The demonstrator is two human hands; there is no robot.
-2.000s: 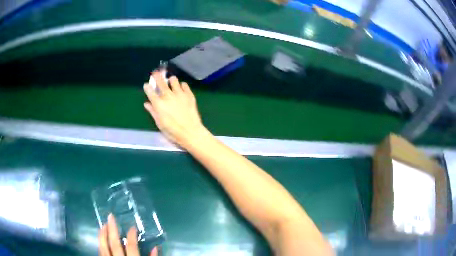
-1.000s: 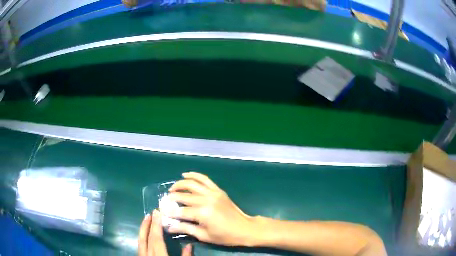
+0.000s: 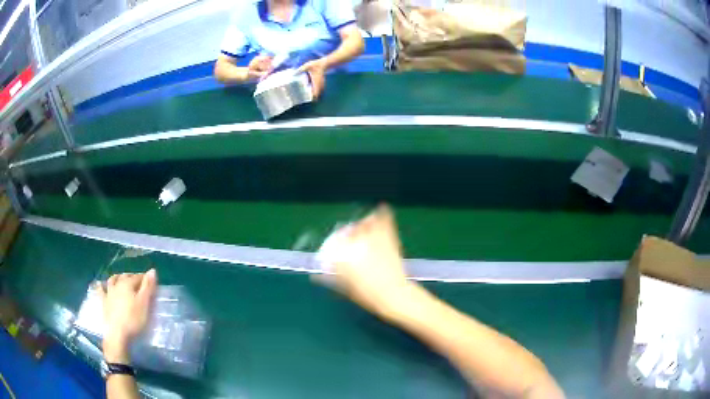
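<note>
My right hand (image 3: 366, 253) is blurred over the metal rail and the near edge of the green belt. It holds a filled blister pack (image 3: 333, 248), a clear tray with a white block inside, also blurred. My left hand (image 3: 129, 305), with a dark band at the wrist, rests on the stack of blister trays (image 3: 177, 331) on the bench at left. Its fingers are slightly apart; whether they grip a tray cannot be told. A power adapter (image 3: 172, 191) lies on the belt at left, and a smaller white one (image 3: 72, 187) lies farther left.
An open carton of white parts (image 3: 632, 312) stands on the bench at right. A flat pack (image 3: 600, 173) lies on the belt at right. The metal rail (image 3: 233, 253) separates bench and belt. Opposite, a person in light blue holds a stack (image 3: 283, 93); a brown bag (image 3: 459, 39) stands beside.
My right hand has moved from the bench up to the rail with the pack. My left hand has let go and moved left onto the stack. Adapters and the flat pack appear farther right.
</note>
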